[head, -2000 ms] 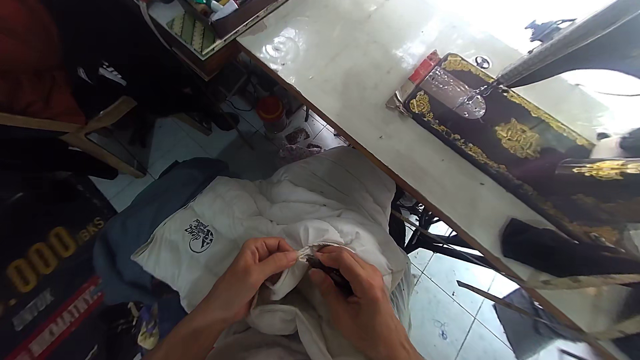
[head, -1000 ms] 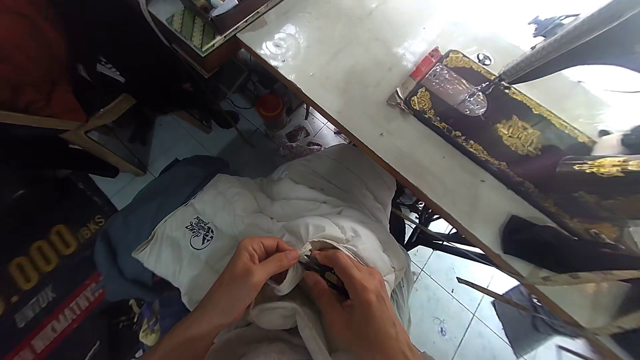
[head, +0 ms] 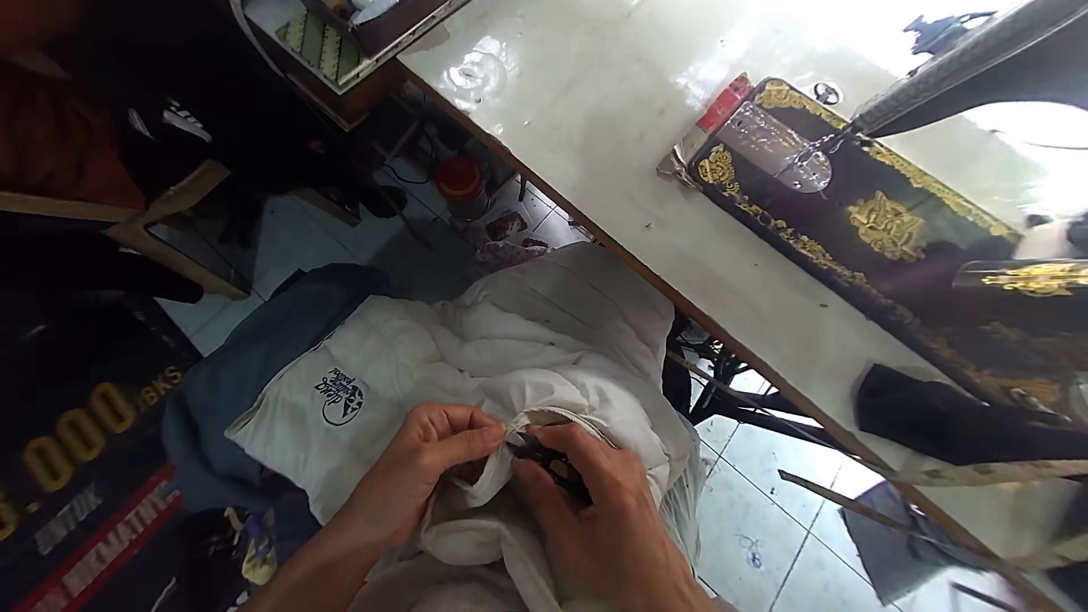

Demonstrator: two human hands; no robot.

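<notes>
A white garment (head: 399, 357) with a dark printed emblem lies bunched over my lap. My left hand (head: 438, 459) pinches the edge of its fabric between thumb and forefinger. Close on the right, my right hand (head: 586, 501) is closed around a small dark tool (head: 557, 467), seemingly thread snips, whose tip meets the cloth edge beside my left fingertips. The fingers partly hide the tool, so its exact kind is unsure. A curved seam (head: 552, 416) of the garment arches just above the tool.
A pale table (head: 595, 144) with a brown edge carries a black sewing machine (head: 884, 221) with gold ornaments. Dark cloth (head: 952, 416) lies near the table's edge. Blue-grey fabric (head: 255, 365) sits under the garment. A wooden chair (head: 170, 204), a red-lidded container (head: 461, 183) and a printed banner (head: 93, 450) are around.
</notes>
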